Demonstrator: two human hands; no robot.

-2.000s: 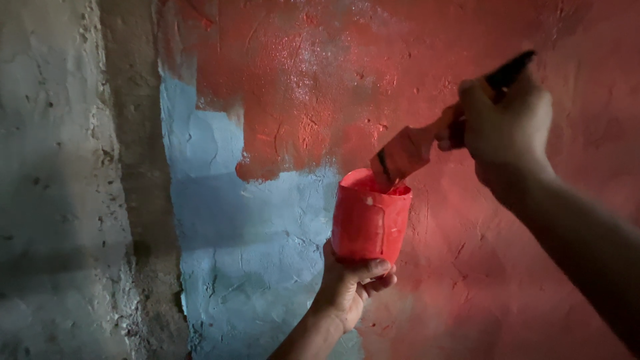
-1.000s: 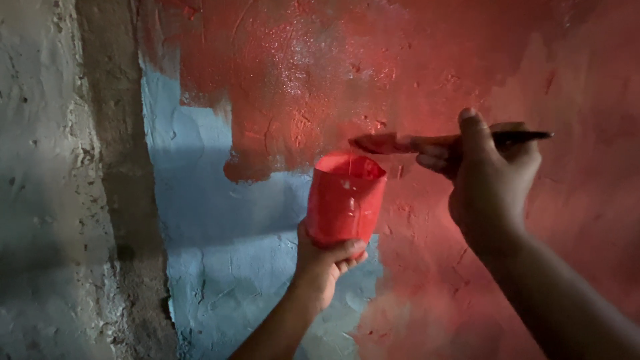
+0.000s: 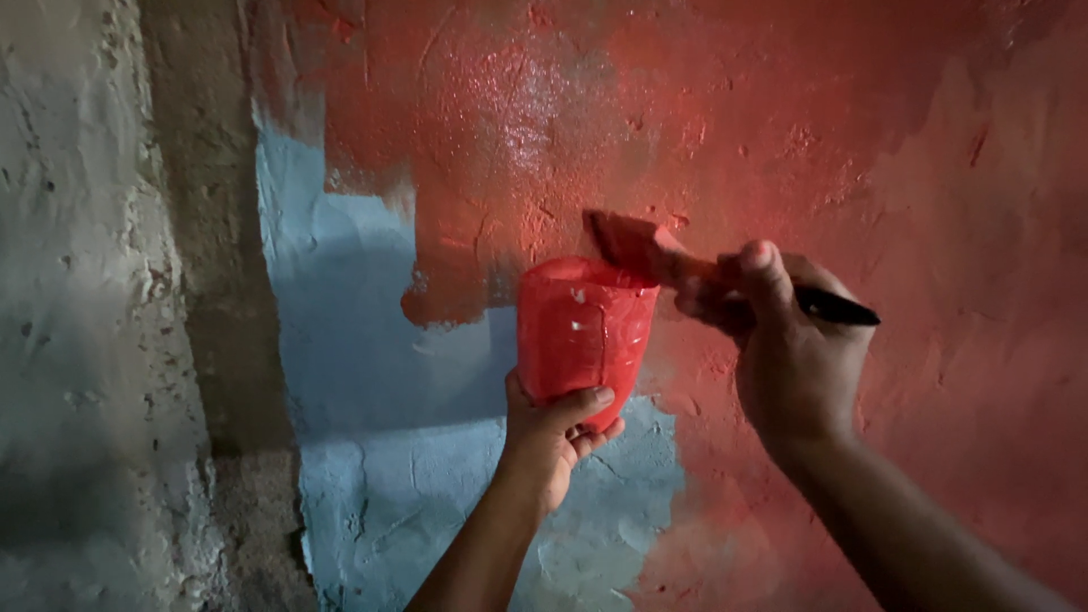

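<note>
My left hand [image 3: 557, 438] grips the lower part of a red paint-covered container [image 3: 582, 344], held upright with its mouth up. In my right hand [image 3: 795, 348] is a flat paintbrush [image 3: 633, 246], its dark handle end pointing right. The red-coated bristles lie at the container's right rim, tilted up to the left; whether they touch the rim is hard to tell. Behind both hands stands a rough plastered wall, with red paint [image 3: 748, 110] above and to the right and a light blue area [image 3: 382, 374] at lower left and centre. The paint inside the container is mostly hidden.
A bare brown-grey strip [image 3: 225, 255] runs down the wall left of the blue area. Farther left is a rough grey plaster surface [image 3: 76, 297] with a chipped edge. A shadow falls across the blue part.
The brush has gone from bristles down in the container's mouth, to nearly level above it, to bristles tilted up at its right rim. My left hand has kept hold of the container.
</note>
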